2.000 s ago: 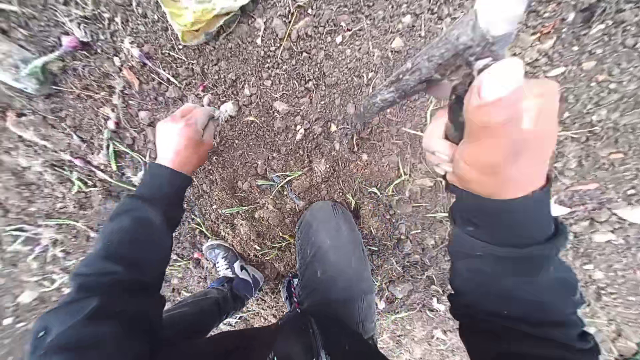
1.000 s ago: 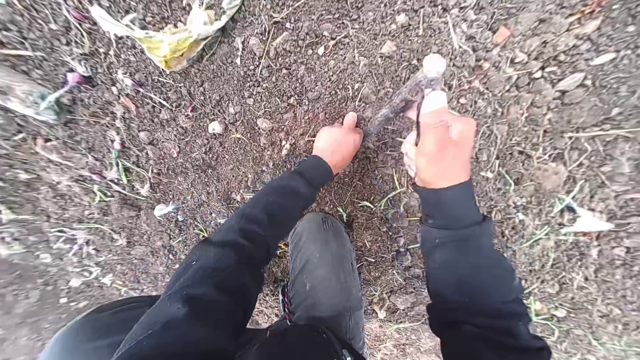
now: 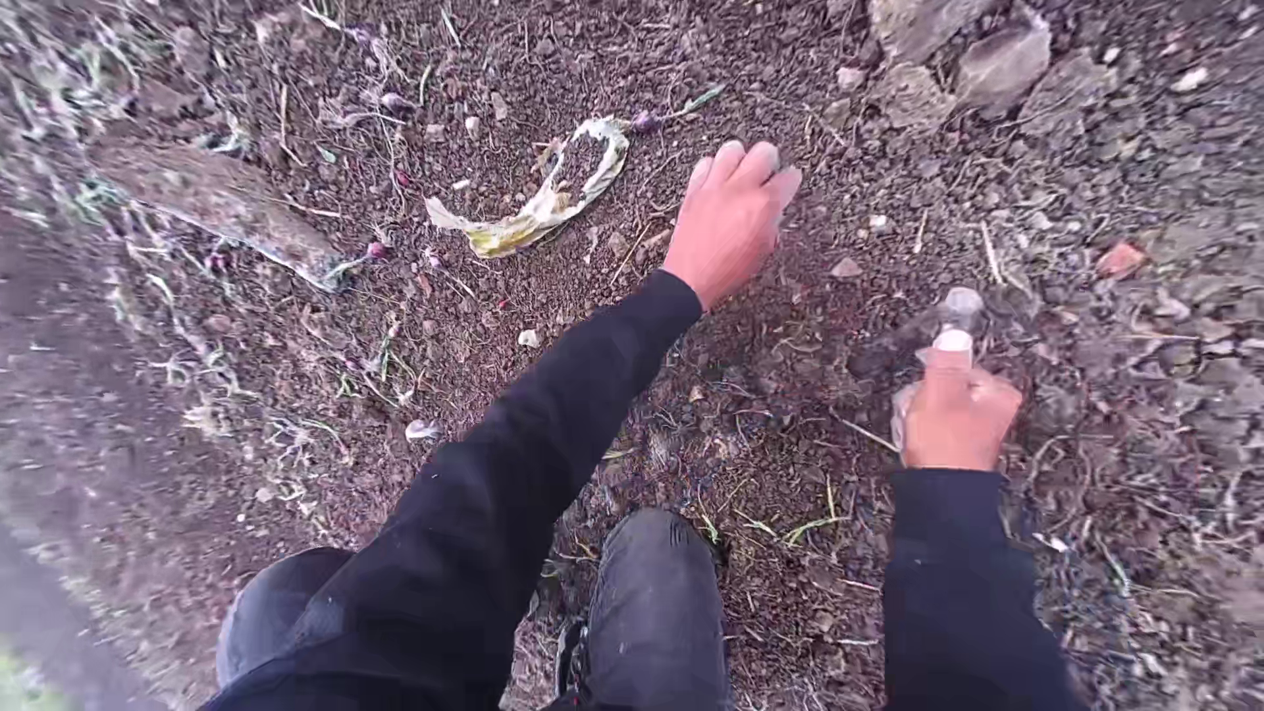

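Note:
My left hand [image 3: 733,217] is over the dark soil at upper centre, its fingers curled down; whether it holds something small is hidden. To its left lie a torn, dirty plastic strip [image 3: 533,212] and a small purple onion bulb [image 3: 645,121] with a green shoot. At the right, my right hand [image 3: 956,410] is closed around a hand tool [image 3: 963,304] with a pale rounded end, which shows just past the thumb. The rest of the tool is blurred against the soil, so its exact kind cannot be told.
Large stones [image 3: 1002,64] lie at the top right, and a reddish stone [image 3: 1122,261] is farther right. A flat, soil-covered piece [image 3: 222,202] lies at the upper left among uprooted onion plants. My knee [image 3: 657,602] is at the bottom centre.
My left hand has moved from beside the tool's dark end to the upper soil near the plastic. My right hand still holds the tool. The view has shifted.

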